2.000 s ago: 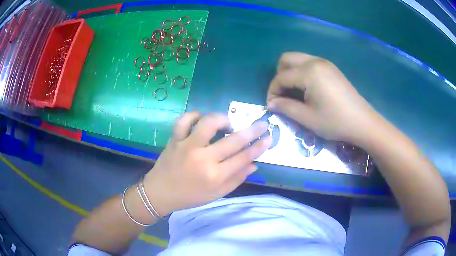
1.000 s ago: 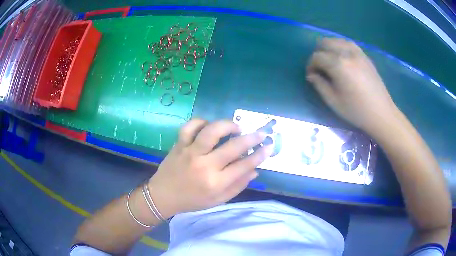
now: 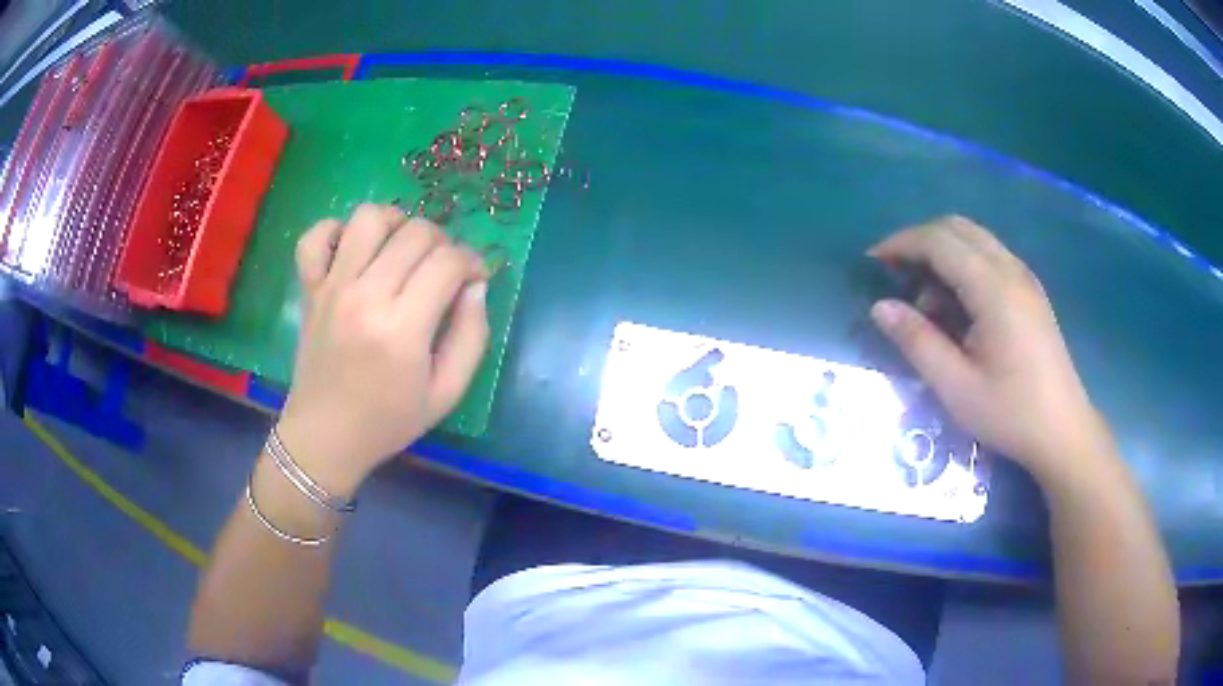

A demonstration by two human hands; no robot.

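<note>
A silver metal plate (image 3: 751, 429) with three round cutout patterns lies on the dark green belt in front of me, whitened by glare. My left hand (image 3: 382, 315) is over the lower part of the green mat, beside the pile of copper rings (image 3: 470, 148). Its fingertips are near the lower rings and cover some of them; whether it holds one is hidden. My right hand (image 3: 986, 328) is above and right of the plate, thumb and fingers apart, with nothing visible in it.
The green mat (image 3: 329, 134) lies at left. A red bin (image 3: 228, 215) full of copper rings stands on its left side, beside stacked clear trays (image 3: 81, 161). Blue and red tape (image 3: 644, 67) edges the belt. My body is at the near edge.
My left hand has left the plate and moved left to the ring pile. My right hand has moved slightly down and right, and its fingers have spread. The whole plate is now uncovered.
</note>
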